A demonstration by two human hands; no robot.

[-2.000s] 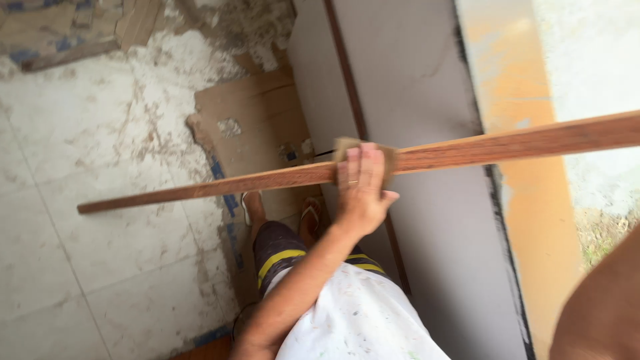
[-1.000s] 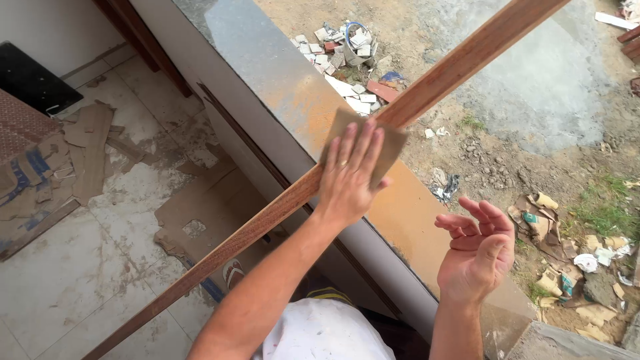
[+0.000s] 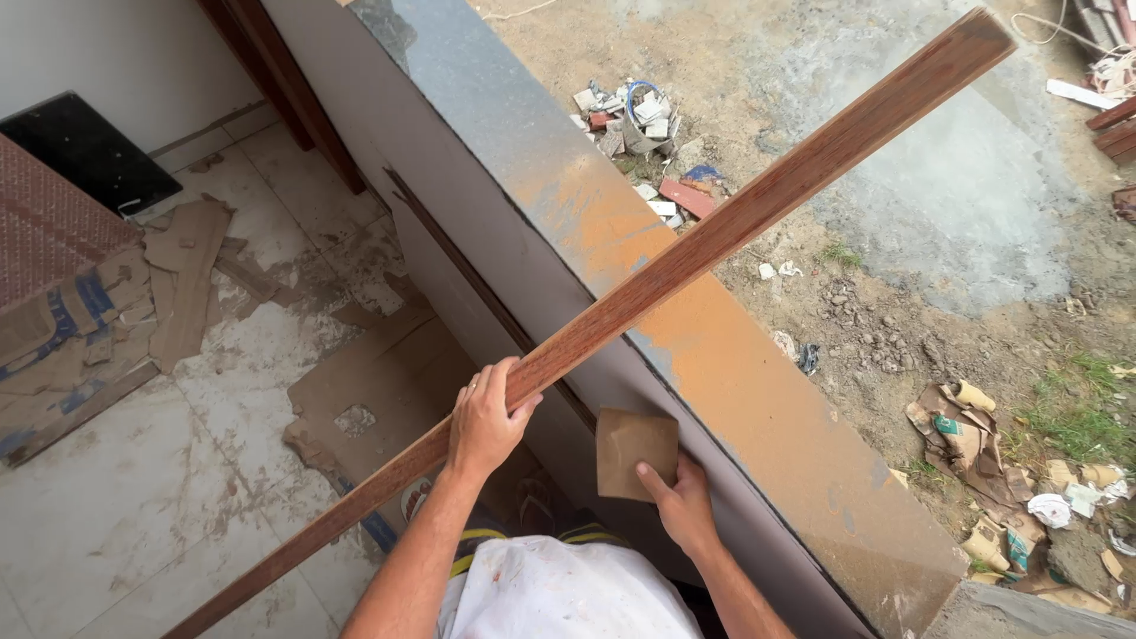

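A long reddish-brown wooden strip runs diagonally across the view, lying over the sill of a low wall. My left hand grips it on the indoor side of the wall, with the thumb on the near edge and the fingers over the far one. To the right, below the strip, my right hand holds a square brown sheet of sandpaper between thumb and fingers. The sheet is apart from the wood.
The sill is stained orange and grey. Flattened cardboard covers part of the dirty tile floor. A black panel leans at the left. Outside lie a bucket of rubble and torn paper scraps.
A second ago my left hand lay on the sandpaper over the strip and my right hand was empty. Now my left hand grips the strip, and the sheet is in my right hand.
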